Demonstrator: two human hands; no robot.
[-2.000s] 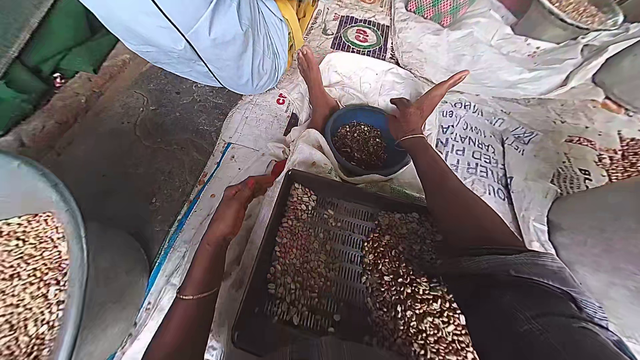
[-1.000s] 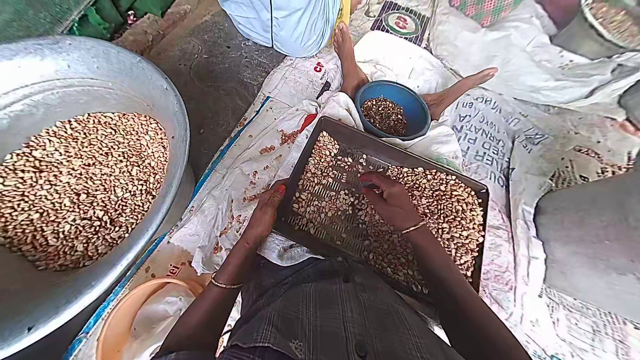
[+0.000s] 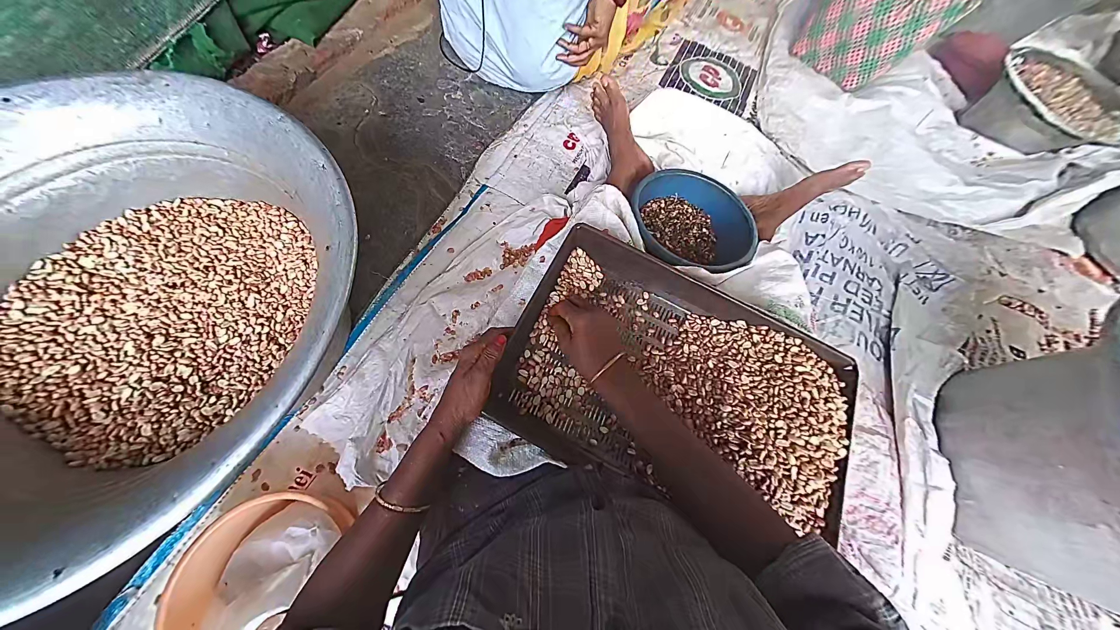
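A dark slotted plastic tray point(image 3: 717, 302) lies tilted across my lap, with reddish-and-white nut or seed pieces point(image 3: 752, 394) heaped at its right and spread thinner at its left. My left hand point(image 3: 472, 376) grips the tray's left rim, thumb on the edge. Inside the tray, at its left part, my right hand point(image 3: 584, 337) rests on the pieces with its fingers curled down; whether it pinches any is hidden. Just beyond the tray's far edge stands a blue plastic bowl point(image 3: 744, 241), partly filled with darker small pieces point(image 3: 680, 229), between my bare feet.
At left stands a large metal basin point(image 3: 337, 219) of similar pieces. An orange tub point(image 3: 188, 560) holding a plastic bag is at lower left. Printed woven sacks point(image 3: 840, 271) cover the ground, with scattered scraps. Another person's hand point(image 3: 588, 35) shows at top; a filled bucket point(image 3: 1006, 109) stands upper right.
My right hand was over by the blue bowl two seconds ago, then over the tray's middle; now it is at the tray's left part. My left hand has come onto the tray's rim. The view has shifted.
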